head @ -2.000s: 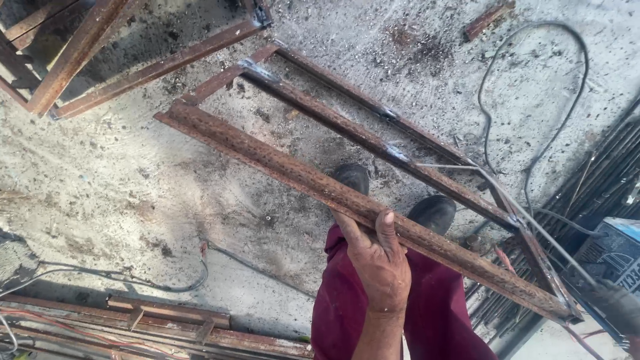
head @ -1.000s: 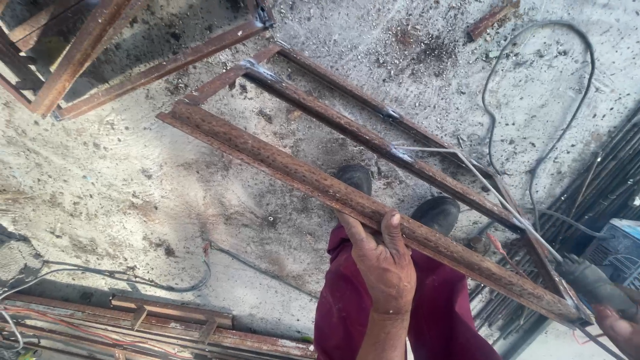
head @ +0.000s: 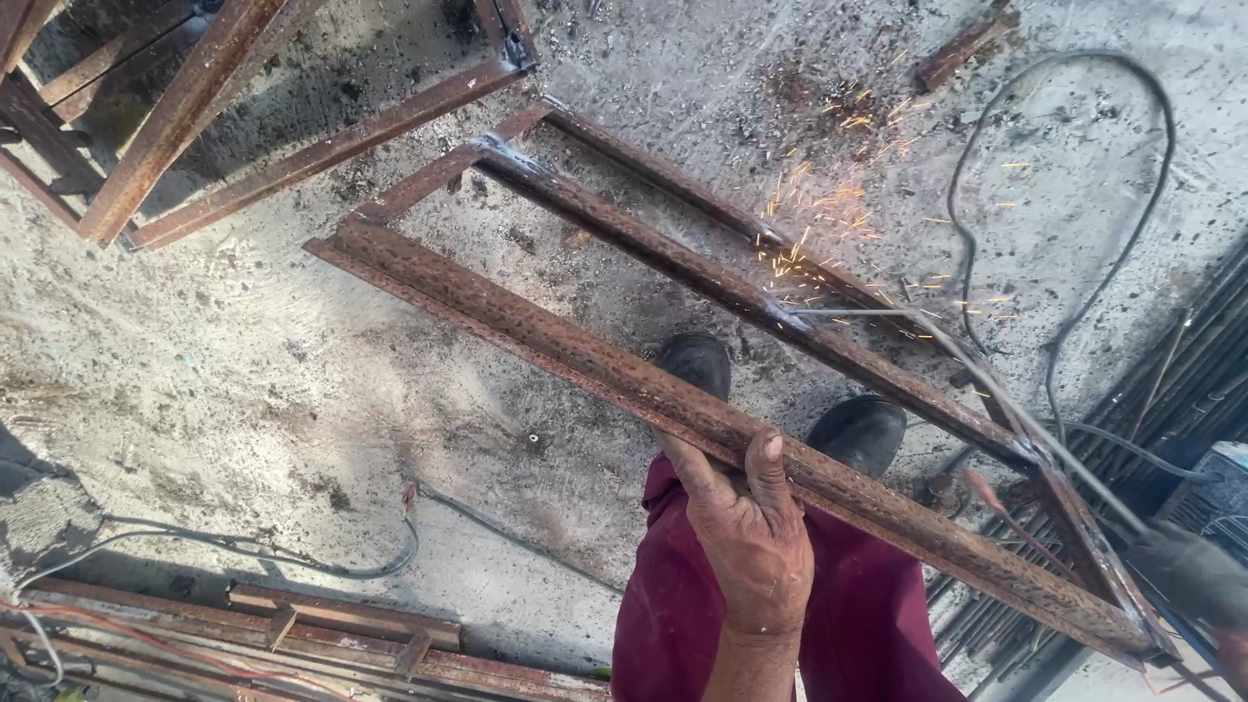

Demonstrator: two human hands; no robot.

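A rusty angle-iron frame (head: 585,361) slants across the middle, with several long bars joined by short end pieces. My left hand (head: 756,531) grips its nearest bar from below, thumb over the top. At the right edge, my right hand (head: 1230,639) is partly cut off and blurred, closed round the dark handle of an electrode holder (head: 1185,575). From that holder a bent welding electrode (head: 1038,434) runs up and left, its tip at a whitish weld spot on the middle bar (head: 790,314). Orange sparks fly just beyond this spot.
Another rusty steel frame (head: 322,161) lies at the upper left. Steel lengths (head: 341,648) are stacked at the lower left, and thin rods (head: 1160,380) lie at the right beside a welding machine (head: 1209,497). A looped cable (head: 1165,127) and a short rusty offcut (head: 965,44) are on the concrete.
Orange sparks now fly by the middle bar; neither earlier frame shows them. My right hand has come into view at the right edge since the first frame. My left hand keeps its hold.
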